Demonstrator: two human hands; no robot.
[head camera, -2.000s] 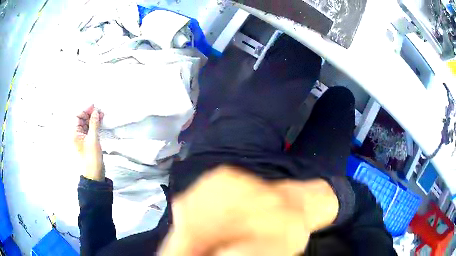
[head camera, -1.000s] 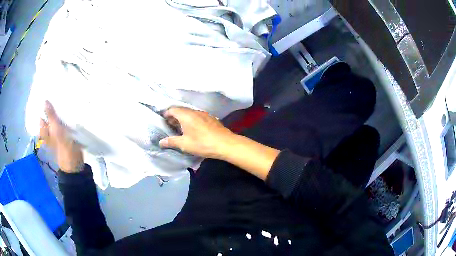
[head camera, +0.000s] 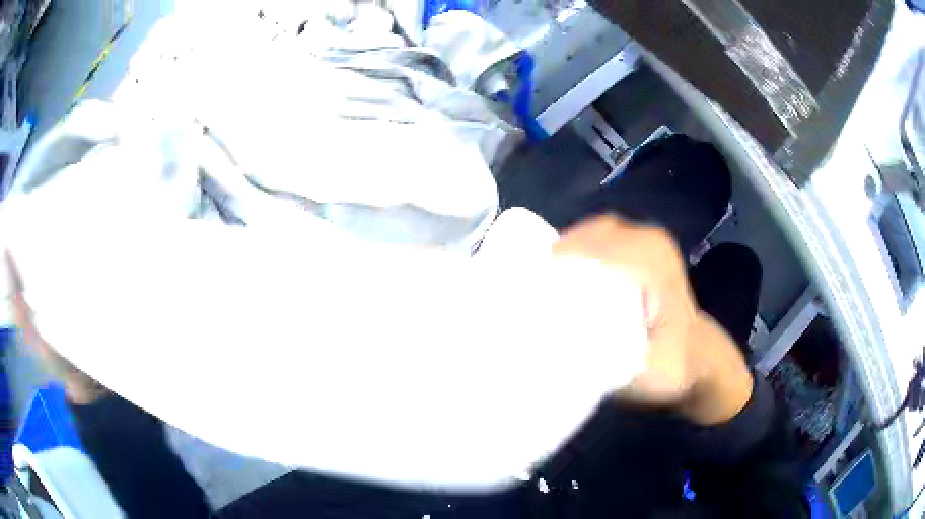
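A large white garment panel (head camera: 335, 345) is lifted and spread between my hands, above my lap, and is strongly overexposed. My right hand (head camera: 654, 314) is closed on its right end, slightly blurred. My left hand (head camera: 41, 340) is at the far left edge of the picture, at the panel's left end, mostly hidden behind the cloth, so its fingers are hard to make out. More crumpled white and pale grey cloth (head camera: 375, 122) lies beyond the lifted panel at the upper left.
The white machine table edge (head camera: 801, 233) curves down the right side. Black-clothed legs (head camera: 674, 188) are below it. A blue box (head camera: 46, 421) and a pale rail (head camera: 66, 482) are at lower left. A blue strip (head camera: 525, 96) hangs beside the cloth pile.
Both hands have moved apart, the right one to the right and the left one towards the left edge. The white panel has risen towards the camera and now spans between them.
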